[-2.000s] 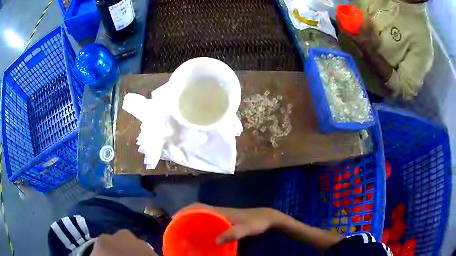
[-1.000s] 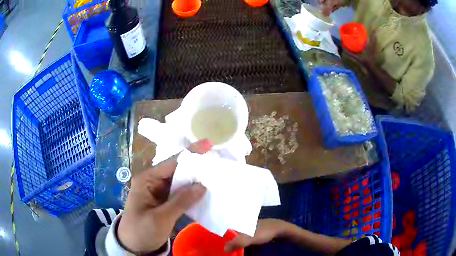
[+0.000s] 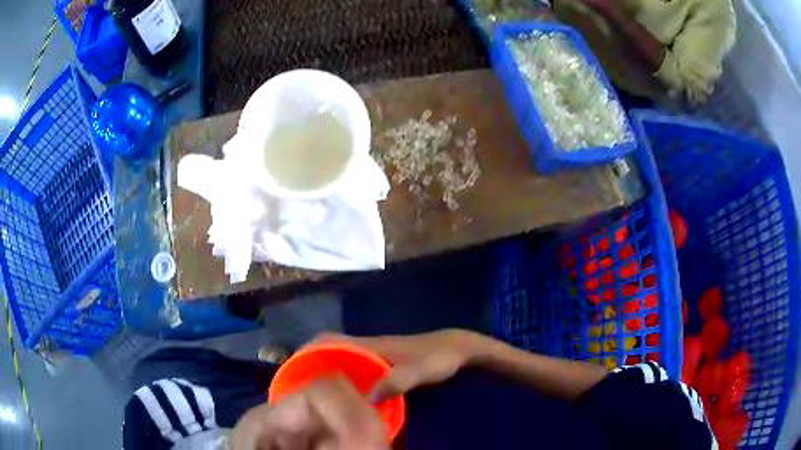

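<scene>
An orange cup [image 3: 303,369] is held low in front of my body, its open side facing up. My right hand [image 3: 426,359] grips its right rim, thumb inside. My left hand [image 3: 312,420] is blurred over the cup's mouth, with curled fingers; whether it holds anything is hidden. A white tub [image 3: 359,114] of cloudy liquid stands on the brown board. A white rag [image 3: 329,235] lies crumpled under and in front of it. Small clear pieces [image 3: 430,158] lie loose right of the tub.
A blue bin [image 3: 575,156] of clear pieces sits at the board's right end. Blue crates [image 3: 654,264] with orange cups stand right, another blue crate [image 3: 66,189] left. A dark bottle [image 3: 145,39] and shiny blue round object [image 3: 123,121] are upper left. Another person's sleeve [image 3: 694,44] shows upper right.
My left hand has moved from over the board down to the cup. The white rag it held a second ago lies on the board again. The view has shifted.
</scene>
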